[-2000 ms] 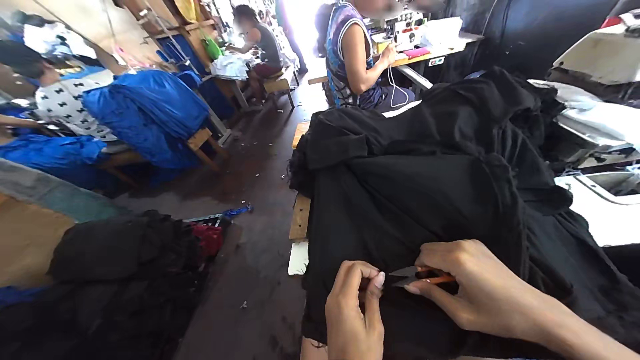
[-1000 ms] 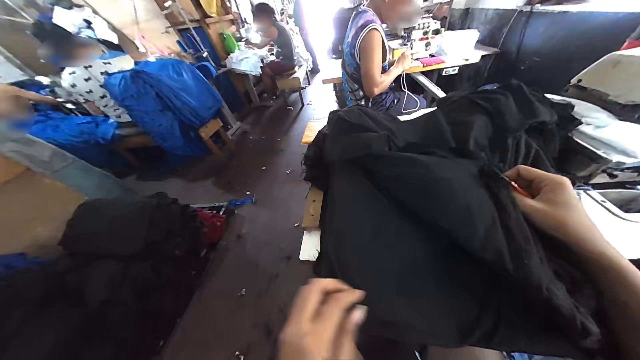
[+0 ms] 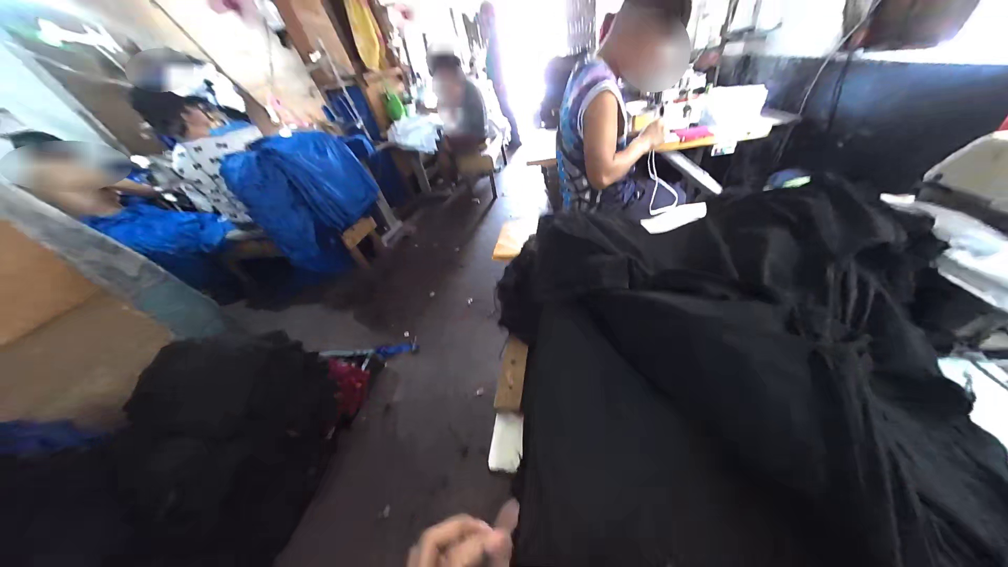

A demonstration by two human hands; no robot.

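Black fabric (image 3: 709,378) lies heaped in front of me on the right, with gathered folds and loose strands along its right part. My left hand (image 3: 465,542) shows at the bottom edge, blurred and partly cut off, beside the fabric's lower left edge. Its fingers look bent, and whether it pinches anything is unclear. My right hand is out of the picture, and so is the orange-handled cutting tool.
A wooden bench edge (image 3: 512,375) juts out left of the fabric. Another dark fabric pile (image 3: 228,409) stands at lower left. Ahead, a co-worker (image 3: 594,126) sits at a sewing machine; others sit at left near blue fabric (image 3: 303,189). Scraps dot the floor (image 3: 425,378).
Two seconds ago both hands were together at the fabric, the right with the orange-handled tool. The right hand then moved right and has now left view. My left hand is lower, near the bottom edge.
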